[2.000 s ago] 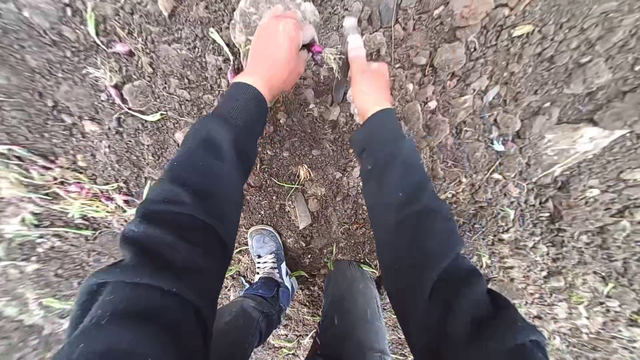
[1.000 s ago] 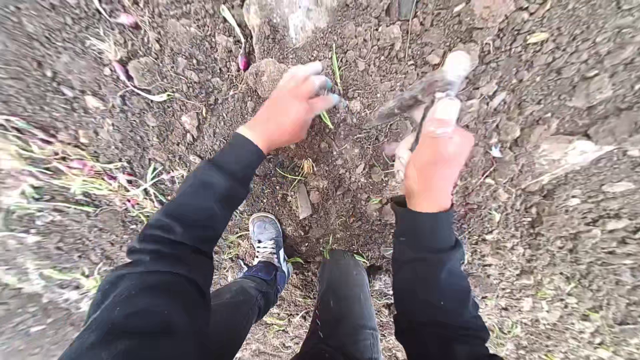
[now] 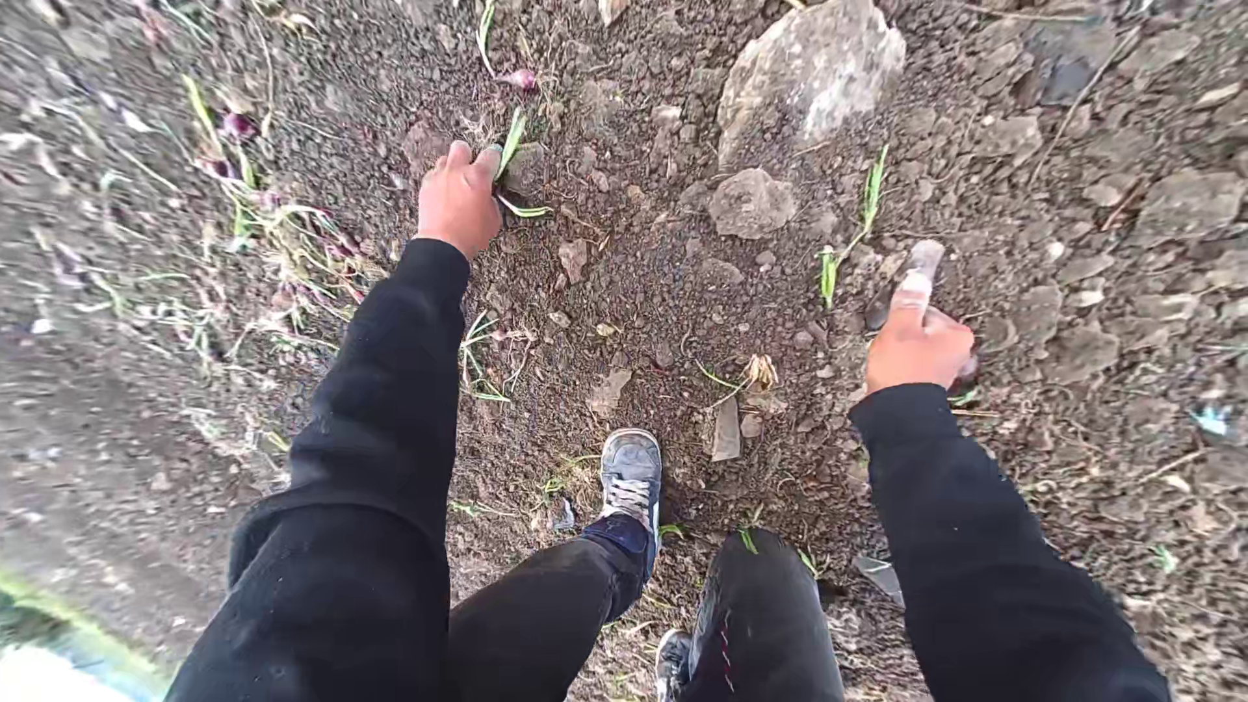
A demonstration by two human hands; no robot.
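My left hand (image 3: 460, 200) is low over the soil at the upper left, its fingers curled downward beside green onion leaves (image 3: 510, 144). Its fingertips are hidden, so whether it grips the plant is unclear. At the right, my right hand (image 3: 916, 341) is closed round a hand tool, whose pale end (image 3: 924, 257) sticks out past the thumb; the blade is mostly hidden. The thumb has a white wrapping. More green leaves (image 3: 871, 190) are on the soil just above and left of that hand. A red onion (image 3: 520, 79) with its leaf lies above my left hand.
Several red onions with tangled leaves (image 3: 292, 244) are strewn along the left. A large pale rock (image 3: 814, 73) and a smaller stone (image 3: 752, 204) sit at the top. My shoe (image 3: 630, 478) and bent knee (image 3: 765, 595) are on the soil below, near a flat shard (image 3: 726, 429).
My left hand has moved left, away from the middle. The red onion beside the smaller stone no longer shows there. My right hand still has the tool. The view has shifted left.
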